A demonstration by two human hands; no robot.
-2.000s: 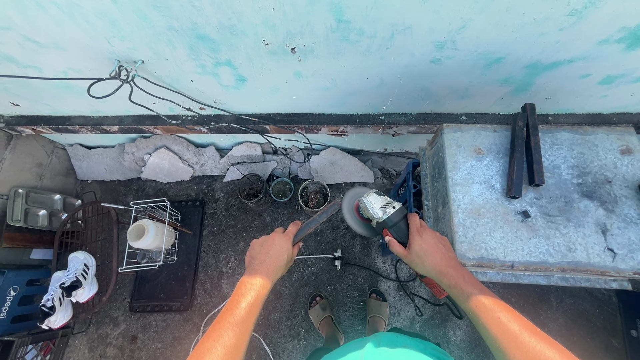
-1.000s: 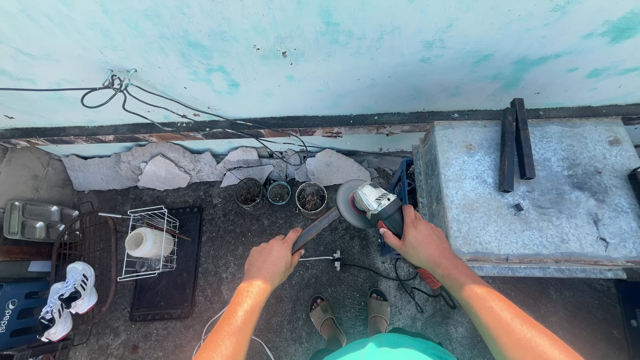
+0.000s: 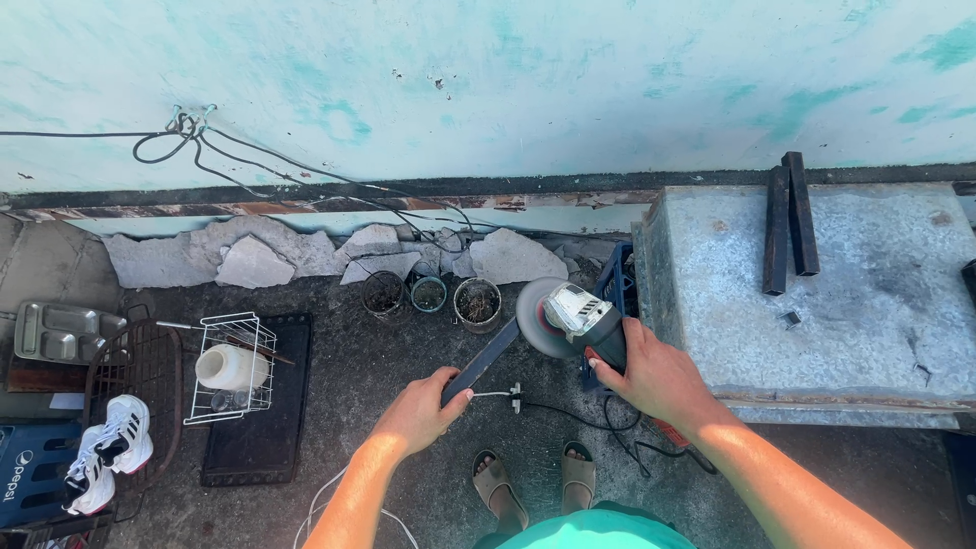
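My left hand grips the lower end of a dark square metal tube, which slants up and to the right. My right hand is closed around an angle grinder with a white gear head and dark body. Its blurred disc is at the far end of the tube; whether the two touch is hard to tell. Two more dark metal tubes lie on a galvanized sheet-metal box at the right, with a small metal offcut near them.
Three plant pots and broken stone slabs stand along the wall. A blue crate is beside the metal box. Black cable and a white cord run near my sandals. At left are a white wire rack, sneakers and a metal tray.
Both hands keep hold of the tube and the grinder, with little change in their places. The tube's far end stays by the disc.
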